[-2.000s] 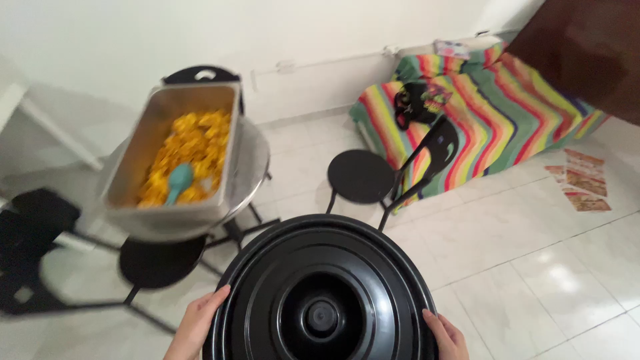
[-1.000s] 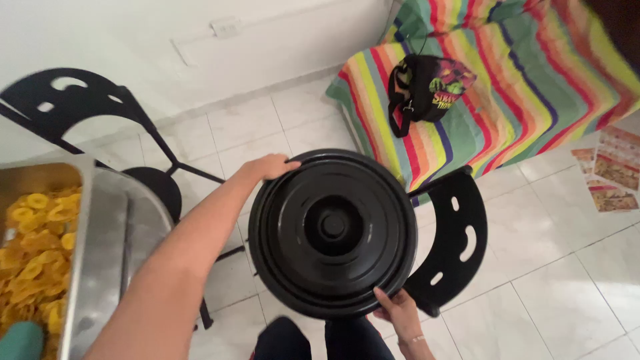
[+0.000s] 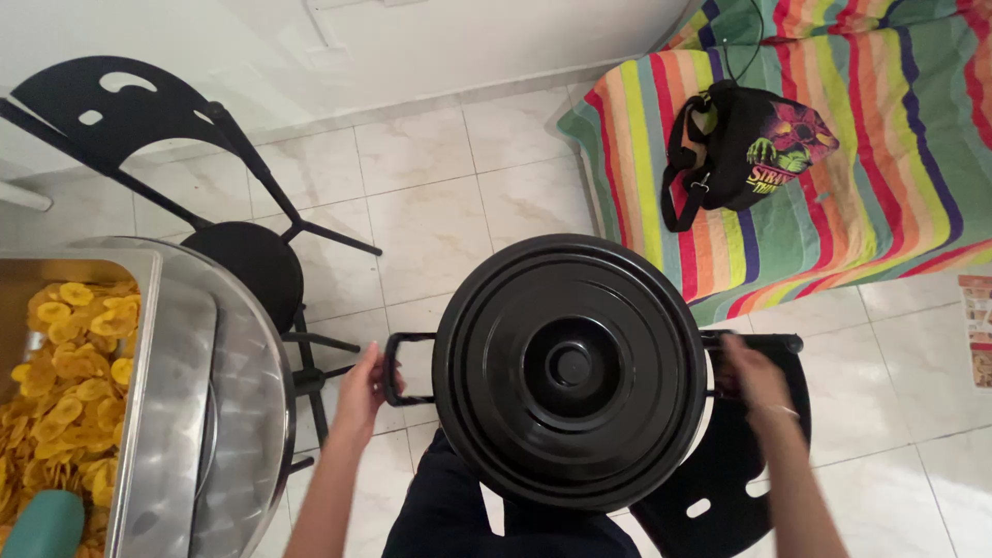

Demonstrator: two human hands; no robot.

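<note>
A round black lidded container with two side handles is in front of my legs, above a black chair. My left hand is closed around its left handle. At the opposite side, my right hand grips the right handle, which the fingers partly cover; this hand is a little blurred. The lid is on, with a round knob in a recess at its centre, so whatever is inside stays hidden.
A metal tray of yellow fried slices and a teal utensil rests on a round metal table at left. Black chairs stand behind and at right. A black bag lies on a striped cover.
Both hands have moved from the container's round rim to its side handles, which were not visible before. The view has shifted closer to the table and the striped cover.
</note>
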